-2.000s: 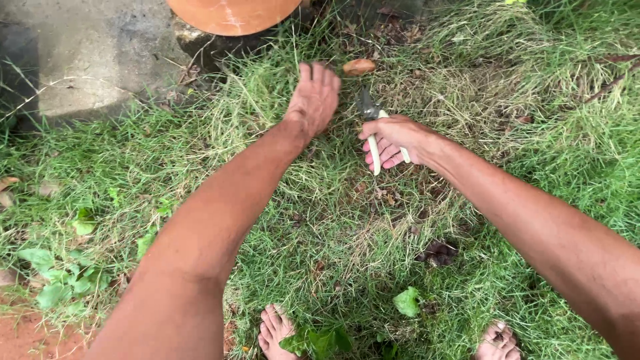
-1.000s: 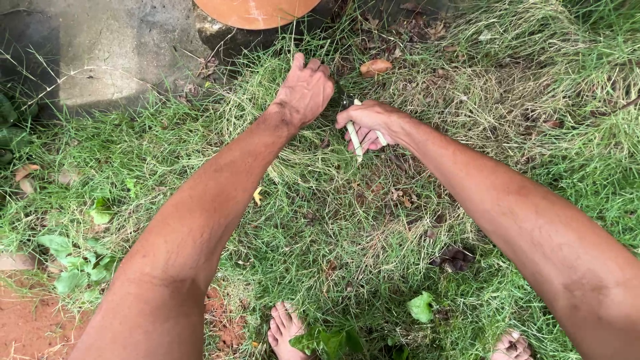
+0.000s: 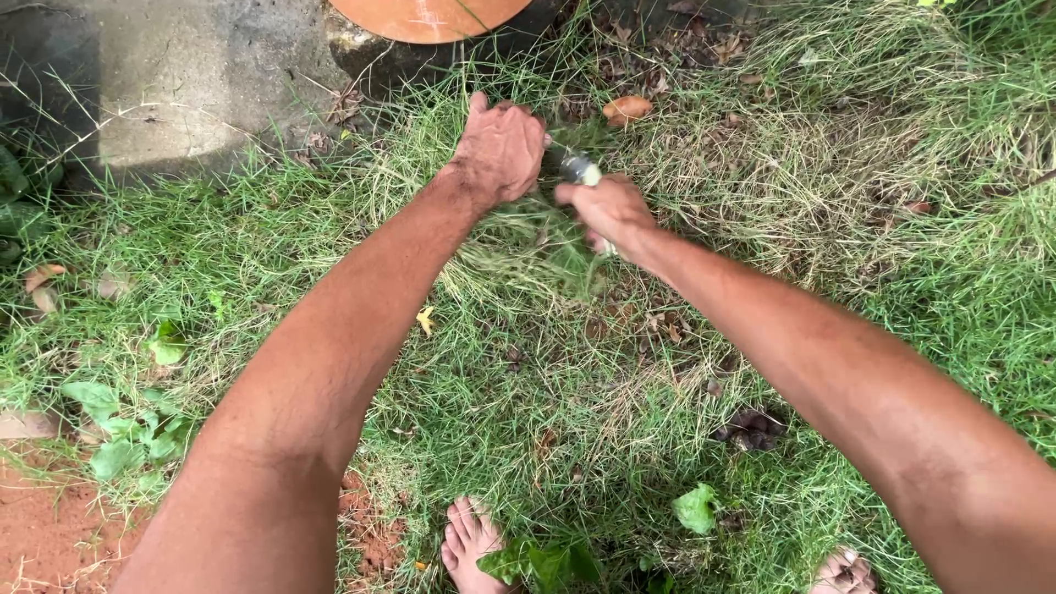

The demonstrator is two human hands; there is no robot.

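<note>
My left hand (image 3: 502, 153) is closed around a tuft of long green and dry grass (image 3: 528, 256), some of which hangs below the fist. Just to its right, my right hand (image 3: 609, 210) grips hand pruning shears (image 3: 579, 167) with pale handles. Their dark metal end points up and left, close to my left fingers. Motion blur and grass hide the blade tips, so whether the blades are apart cannot be told.
An orange round object (image 3: 429, 21) rests on a stone at the top, beside a concrete slab (image 3: 173, 91). A brown leaf (image 3: 627, 110) lies above my right hand. My bare feet (image 3: 472, 549) stand in grass below, with red soil (image 3: 58, 520) at lower left.
My left hand, spread two seconds ago, has closed on grass. The shears, held lower with their blades upward two seconds ago, now point toward that hand.
</note>
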